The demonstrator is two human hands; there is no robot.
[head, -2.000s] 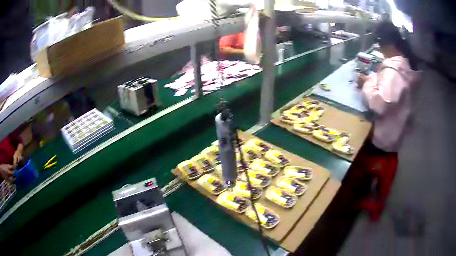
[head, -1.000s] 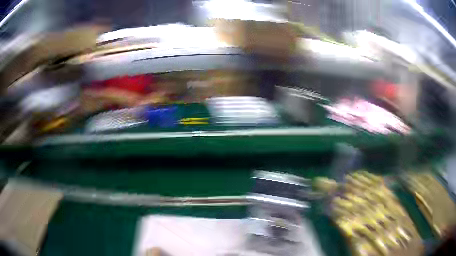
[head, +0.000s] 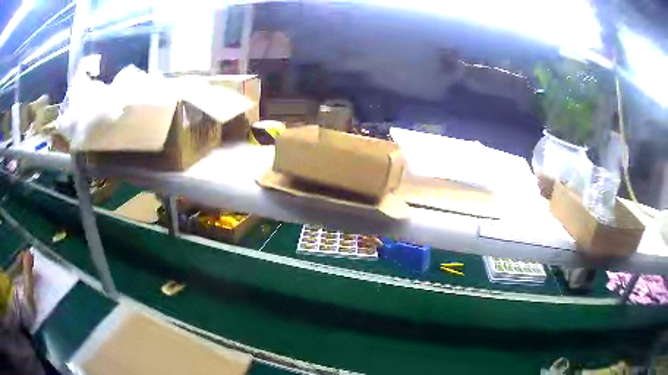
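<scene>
Neither of my hands is in view. A flat brown cardboard sheet [head: 161,350] lies at the lower left on the near bench. Behind it runs the dark green conveyor belt [head: 307,322], with a small pale unit [head: 172,288] on it. An open brown cardboard box [head: 333,165] stands on the raised shelf, on a flat piece of cardboard. A larger open box [head: 150,135] with white plastic stands left of it.
A shelf post [head: 94,234] rises at the left. Another person's arm [head: 28,282] is at the left edge. Across the belt are gridded trays [head: 337,240], a blue container [head: 405,255] and yellow-handled pliers [head: 452,268]. A box with clear plastic [head: 597,220] stands on the right shelf.
The view has swung left and up from the bench. The feeder and unit-covered cardboard are no longer clearly shown; the shelf boxes and the empty cardboard sheet now show.
</scene>
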